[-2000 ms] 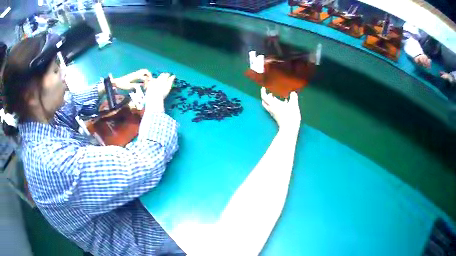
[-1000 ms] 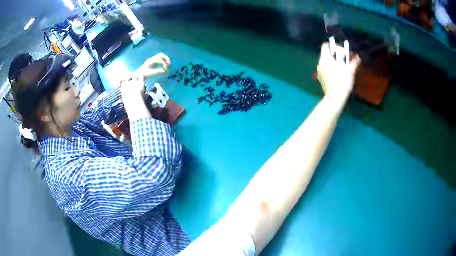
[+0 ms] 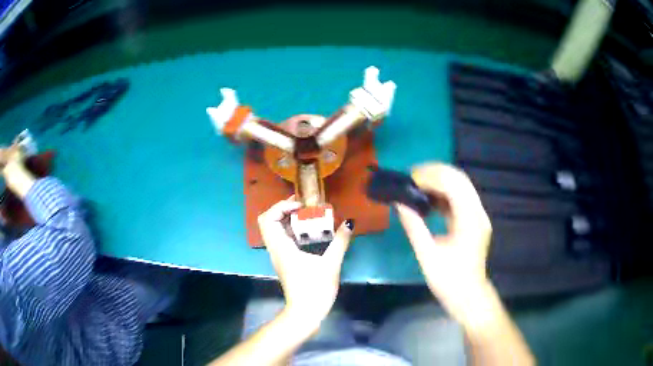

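Note:
The orange-brown three-arm jig sits in front of me on its reddish-brown base plate. Two arms with white forked end blocks point away; the third points at me. Its white near end block shows two dark holes. My left hand grips this block, fingers on both sides, with a dark part just under it. My right hand, right of the jig, holds a short black piece above the plate's right edge. The piece is blurred, so its details cannot be told.
Black grooved trays stand on the right, with small whitish parts on them. A heap of black parts lies at the far left of the teal mat. A neighbouring person's checked sleeve and hand are at the left.
The view has turned from the left neighbour to my jig. Earlier one hand reached out to a jig on the dark green strip; now both hands are at the jig, the right with a black piece.

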